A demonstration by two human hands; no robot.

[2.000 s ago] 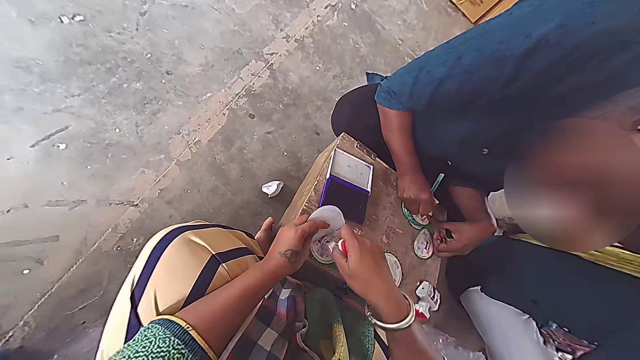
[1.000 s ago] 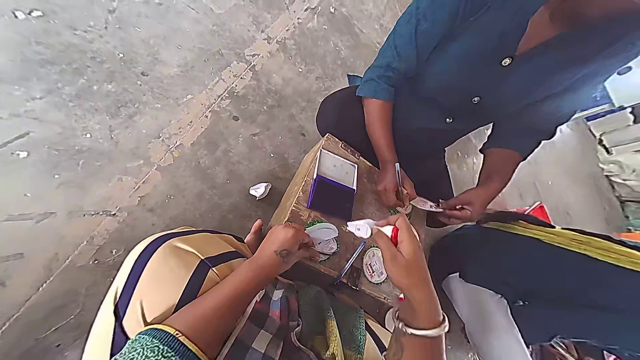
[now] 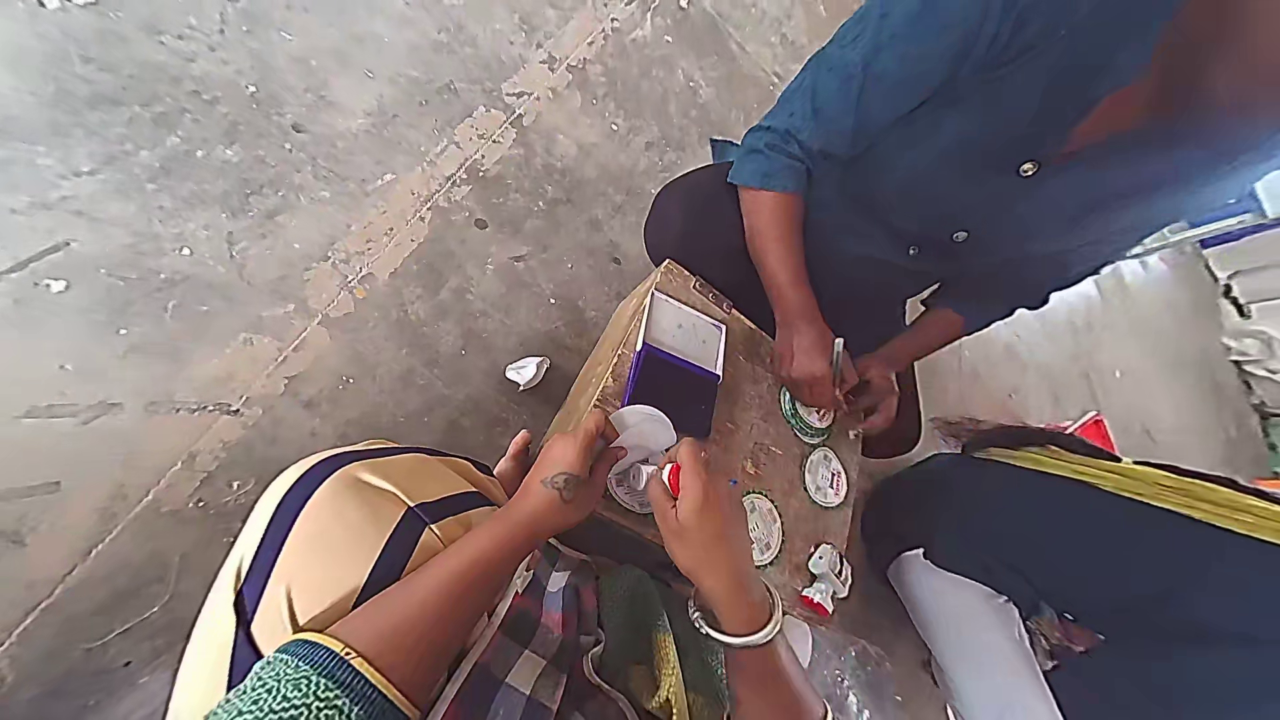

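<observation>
My left hand (image 3: 572, 472) grips a round white paper disc (image 3: 645, 432) at the near left of a low wooden box table (image 3: 745, 430). In my right hand (image 3: 690, 510) is a white tube with a red cap (image 3: 671, 480), held close to the disc. Below the disc a printed round label (image 3: 630, 492) shows in part. Just beyond my hands stands an open purple and white box (image 3: 680, 365). Two more printed round labels (image 3: 762, 528), (image 3: 825, 476) lie to the right on the wood, near a crumpled white tube with a red cap (image 3: 828, 578).
Across the table a person in blue holds a pen (image 3: 838, 362) over a stack of round labels (image 3: 806, 415). Another person's dark-clothed legs (image 3: 1000, 560) are at the right. A crumpled white scrap (image 3: 527, 372) lies on the concrete floor (image 3: 400, 230). Clear plastic (image 3: 850, 680) is at the bottom.
My right hand, with the tube, has moved left and down to the disc in my left hand. The pen that lay on the table near my hands a second ago no longer shows there.
</observation>
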